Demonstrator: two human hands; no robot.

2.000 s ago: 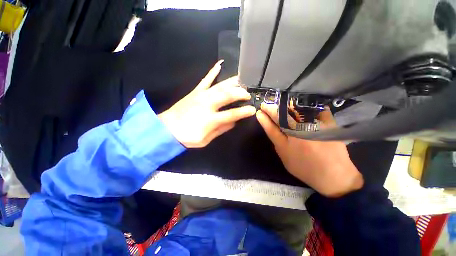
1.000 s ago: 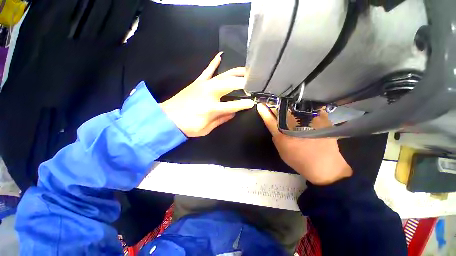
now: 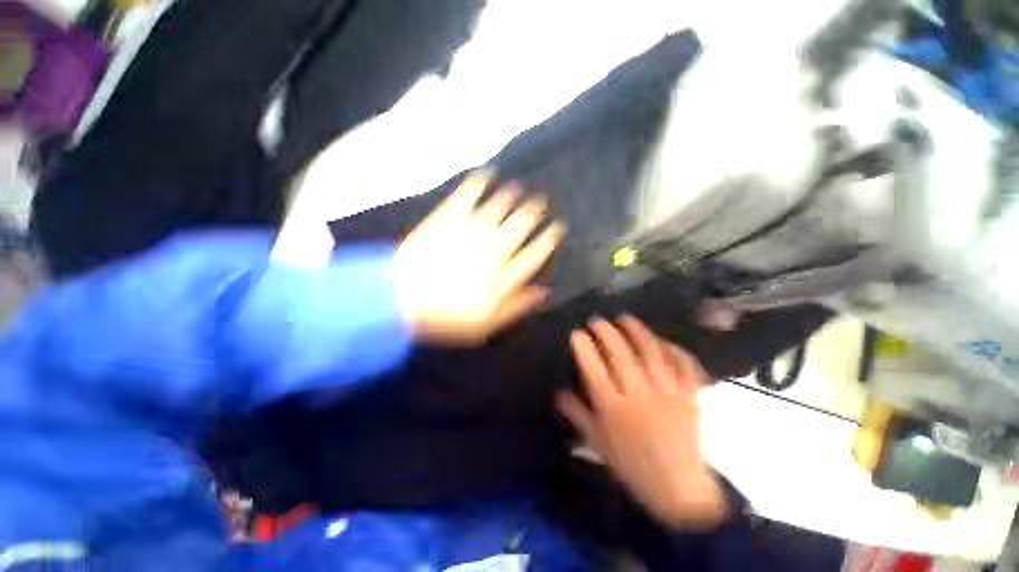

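The view is blurred. A black garment panel lies over the table and hangs over its front edge. My left hand lies on the panel with its fingers apart, left of the sewing machine's needle area. My right hand lies on the panel lower and to the right, fingers apart. The white-grey sewing machine stands at the right. A small yellow-green bright spot shows near its needle area. The presser foot is too blurred to make out.
Other black panels are piled at the upper left. A black loop, perhaps a scissors handle, lies right of the panel. A dark rectangular thing lies at the table's right. Parts of a red basket show at lap level.
The head view has shifted. Both hands have moved away from the needle area and apart from each other. The panel has turned and shifted towards me, baring white table behind it.
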